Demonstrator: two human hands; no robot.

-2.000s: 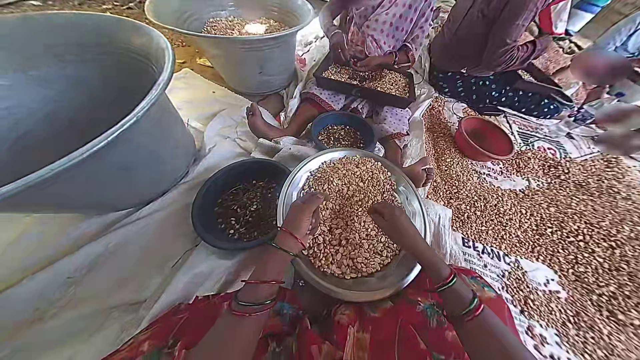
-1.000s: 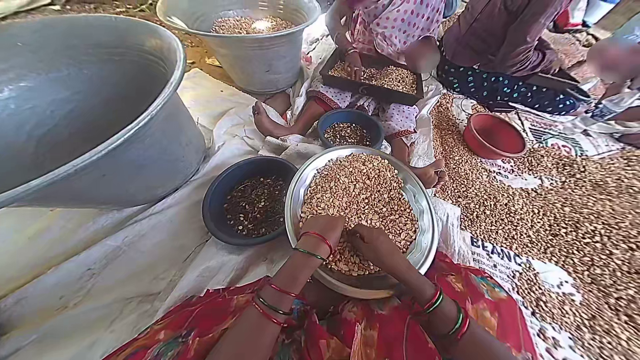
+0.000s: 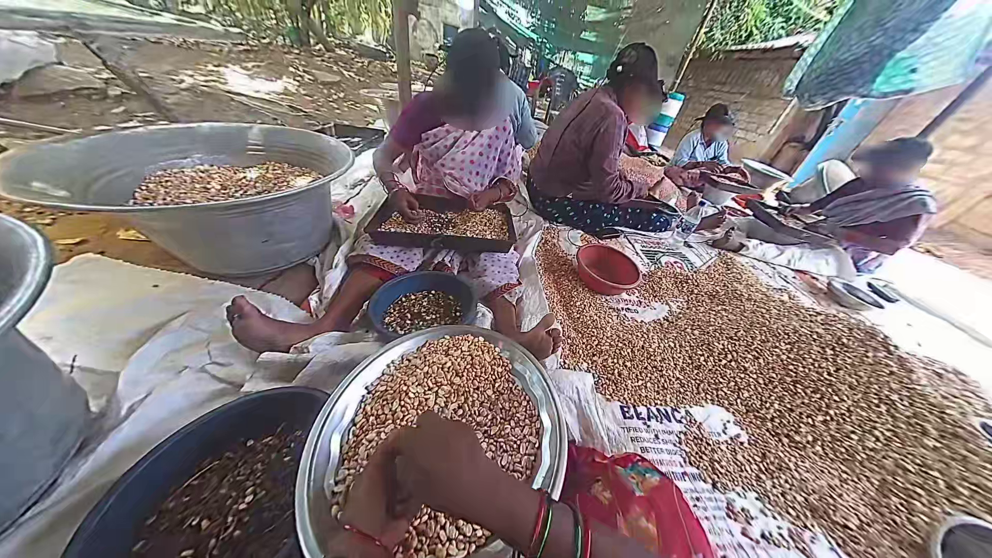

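A round steel plate (image 3: pixel 552 422) full of pale brown seeds or nuts (image 3: pixel 457 380) is in front of me at the lower middle. Over its near part my left hand (image 3: pixel 376 492) and my right hand (image 3: pixel 446 457) are close together, fingers bent and partly hidden by each other. Whether either hand holds anything cannot be seen. A dark basin (image 3: pixel 283 399) with darker bits and debris is left of the plate. A smaller blue bowl (image 3: pixel 377 310) with similar dark bits stands just beyond the plate.
A person facing me holds a dark tray (image 3: pixel 442 240) of seeds. Large metal tubs (image 3: pixel 256 232) stand at left. Seeds (image 3: pixel 775 372) spread over printed sacks on the right, around a red bowl (image 3: pixel 608 269). Several other people sit behind. Sandals (image 3: pixel 852 293) lie at right.
The view has tilted up and now takes in more of the background. My right hand has moved in from the plate's right side to beside my left hand.
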